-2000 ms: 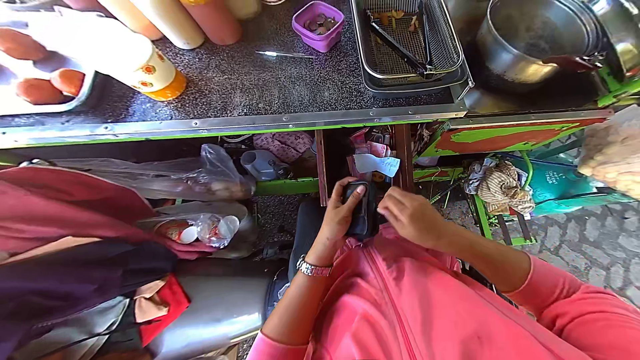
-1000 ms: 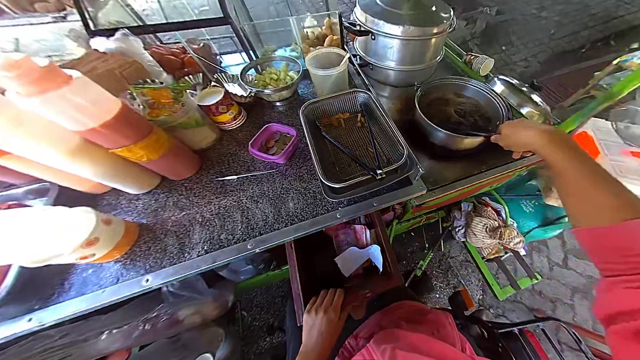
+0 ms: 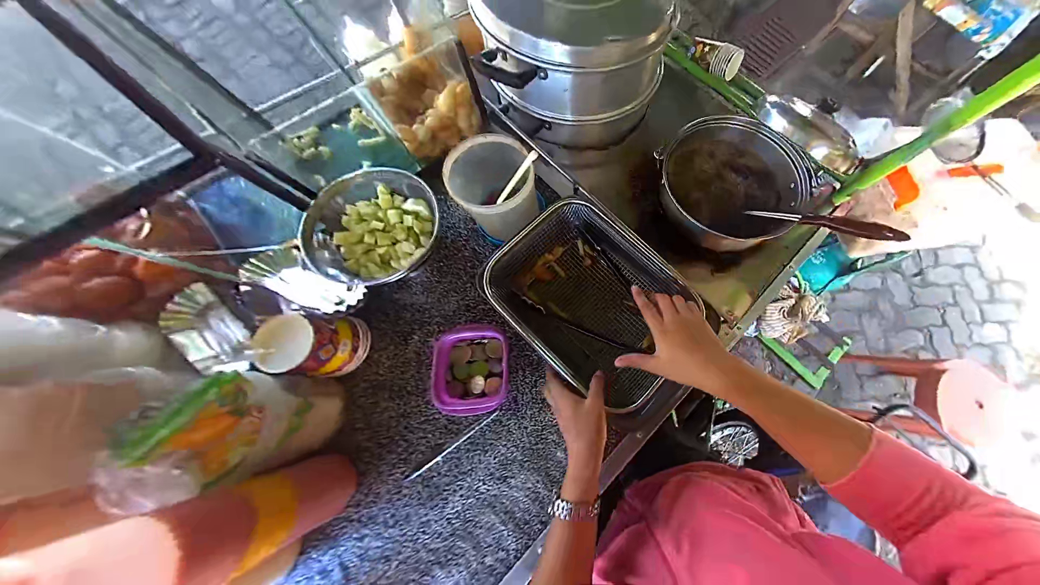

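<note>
A rectangular wire-mesh basket tray (image 3: 605, 236) sits at the counter's front edge, with bits of fried food and dark tongs (image 3: 577, 327) in it. My left hand (image 3: 578, 410), with a metal watch on the wrist, touches the tray's near left rim, thumb toward the inside. My right hand (image 3: 678, 337) is spread over the tray's right part, fingers apart near the tongs; whether it touches them I cannot tell. Left of the tray stands a purple plastic tub (image 3: 436, 366) of coins. Behind the tray is a white plastic container (image 3: 479, 175) with a light-coloured handle in it.
A pot of dark liquid (image 3: 719, 183) stands at right, a brown-handled utensil (image 3: 853, 227) across its rim. A stacked steamer (image 3: 581, 89) is behind. At left are a bowl of cut green pieces (image 3: 382, 231), paper cups (image 3: 313, 345), sauce bottles (image 3: 276, 516) and a thin metal stick (image 3: 451, 447).
My right hand has left the utensil at the pot and moved left over the tray. My left hand has come up from the drawer below the counter to the tray's rim. The view has shifted.
</note>
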